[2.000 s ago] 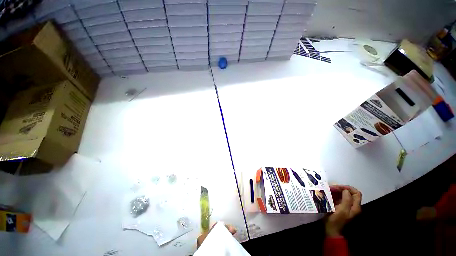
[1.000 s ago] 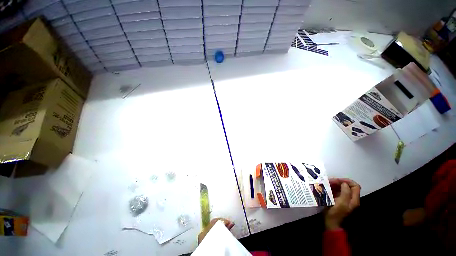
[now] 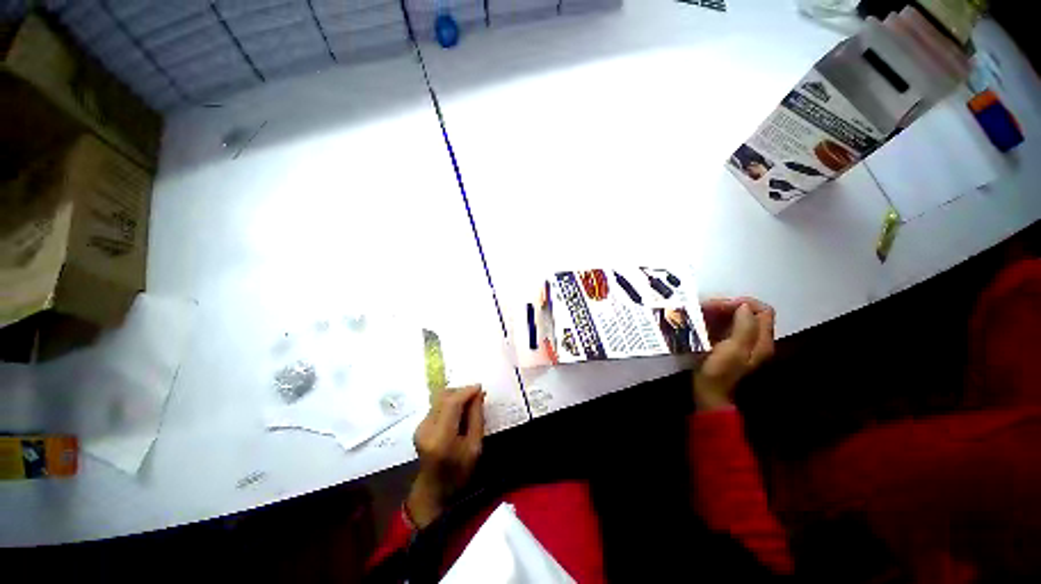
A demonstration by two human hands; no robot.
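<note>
A retail carton point(image 3: 626, 314) with orange, black and white product pictures lies across the near part of the white table, right of the dark seam. Its left end is open, with flaps out. My right hand point(image 3: 736, 342) holds the carton's right end, with the fingertips partly hidden by it. My left hand point(image 3: 451, 439) is at the table's front edge, left of the seam, fingers bent together. I cannot tell whether it holds anything. A yellow-green stick point(image 3: 434, 363), perhaps a utility knife, lies just beyond its fingertips.
A larger display carton point(image 3: 805, 137) stands at the right, near another yellow-green stick point(image 3: 887, 234) and a blue-and-orange block point(image 3: 995, 120). Brown cartons point(image 3: 97, 228) stand left. Clear plastic point(image 3: 295, 382) and an orange box point(image 3: 40, 456) lie near left. Someone's red sleeve point(image 3: 1005, 342) is at right.
The view has tipped downward, so table things sit higher in the picture. My left hand, mostly hidden before, now shows with its wrist. My right hand stays at the carton's right end.
</note>
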